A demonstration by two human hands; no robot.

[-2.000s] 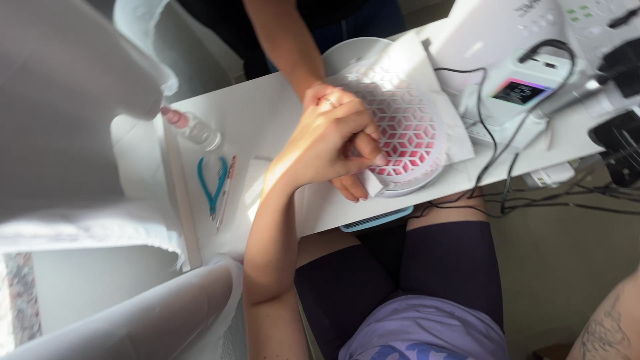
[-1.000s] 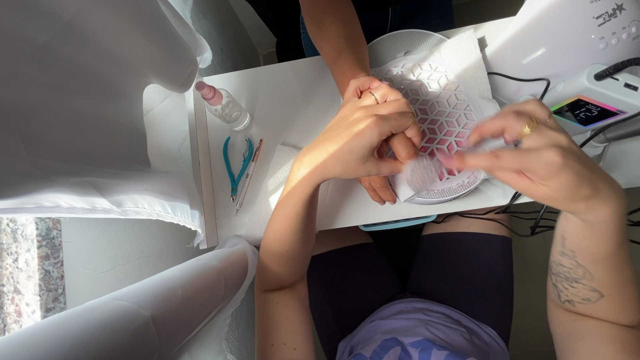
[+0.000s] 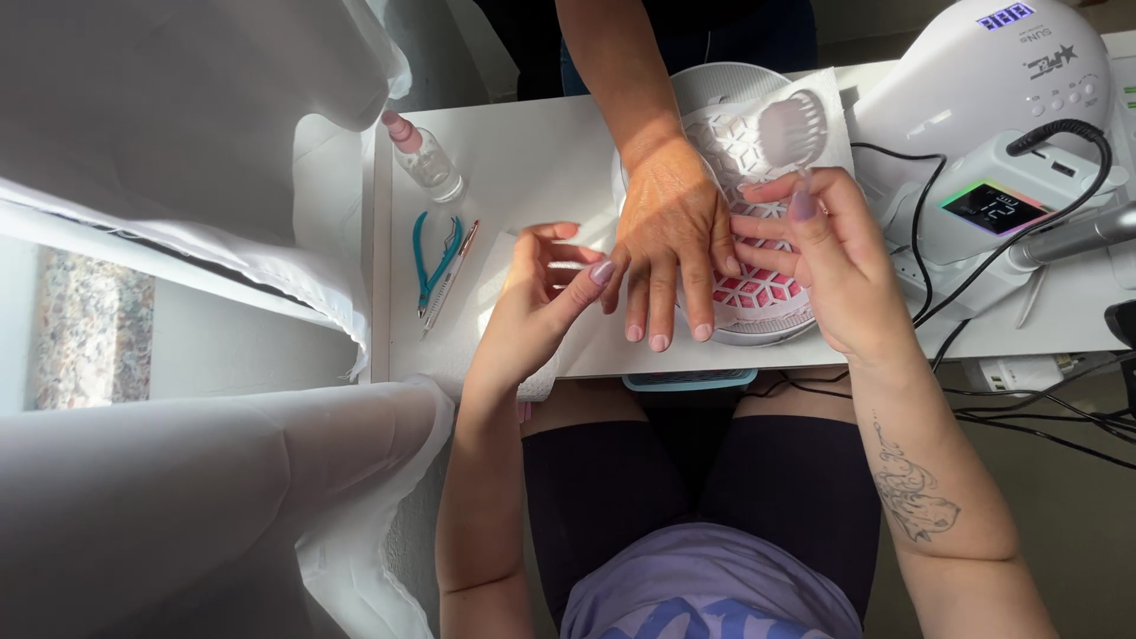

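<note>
Another person's hand (image 3: 670, 231) rests palm down, fingers spread, partly over the round white nail dust collector (image 3: 763, 324) with its patterned grille. To its left my left hand (image 3: 550, 297) is held with curved fingers and nothing in it, the fingertips close to the person's little finger. On the other side my right hand (image 3: 830, 253) pinches a soft, pale dusting brush (image 3: 792, 129) between thumb and index finger, bristles pointing away from me over the collector. The brush is slightly blurred.
A spray bottle with a pink top (image 3: 426, 160), teal-handled cuticle nippers (image 3: 435, 262) and a slim pen-like tool (image 3: 453, 275) lie at left. A nail lamp (image 3: 994, 89), an electric nail drill unit (image 3: 994, 209) and black cables (image 3: 927, 240) occupy the right. White curtains hang at left.
My left hand has let go of the other person's hand and moved left. That hand now lies flat with fingers spread. My right hand, out of view at first, has come in with the brush.
</note>
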